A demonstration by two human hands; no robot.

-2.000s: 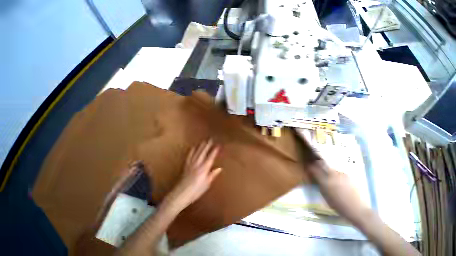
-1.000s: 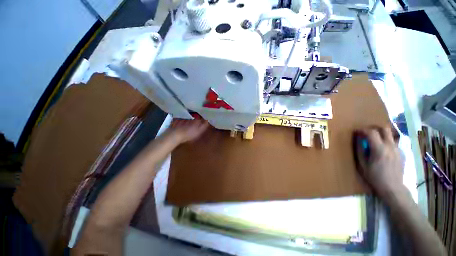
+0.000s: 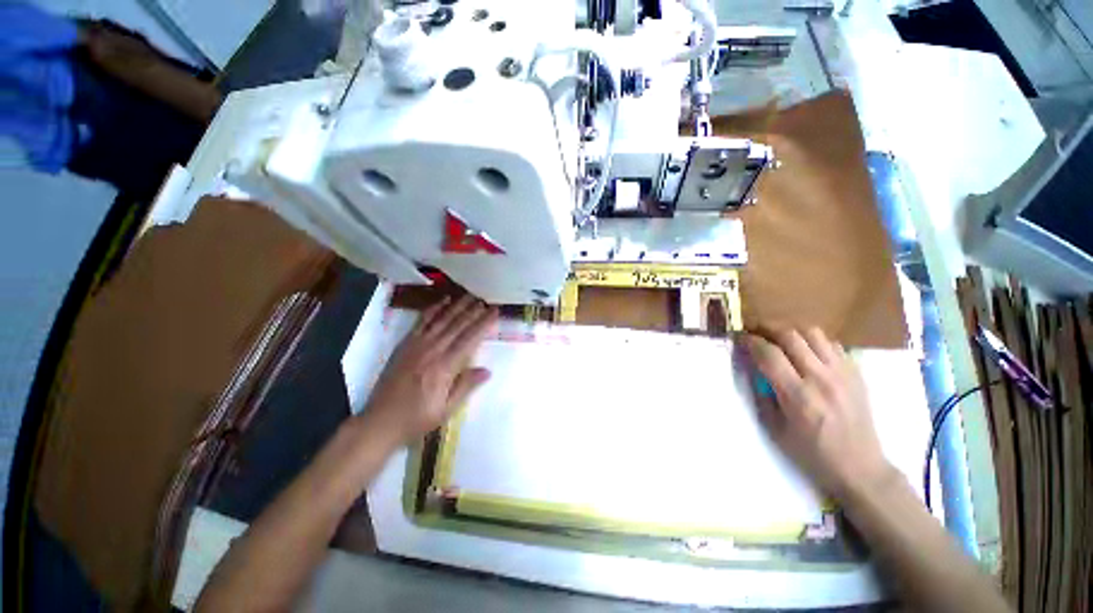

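Note:
The brown bag panel (image 3: 827,228) lies under the machine head and the yellow clamp foot (image 3: 659,278). Its near edge runs just in front of the clamp. My left hand (image 3: 426,371) lies palm down, thumb apart, with its fingertips at the panel's left part beside the machine head. My right hand (image 3: 821,401) rests at the panel's near edge, right of the clamp. The teal-blue handle of the awl (image 3: 764,384) shows under its fingers; the awl's point is hidden. The white template board (image 3: 611,431) with yellow and black tape lies between my hands.
The white machine head (image 3: 450,180) with a red logo stands ahead. The panel stack (image 3: 168,335) lies left. The strap bundle (image 3: 1055,479), a purple tool (image 3: 1013,365) and a thin dark cable (image 3: 938,431) are right. A person in blue (image 3: 72,96) is at upper left.
The bag panel has moved away from me under the clamp, uncovering more of the template board. My right hand has moved left towards the clamp. A person has appeared at upper left.

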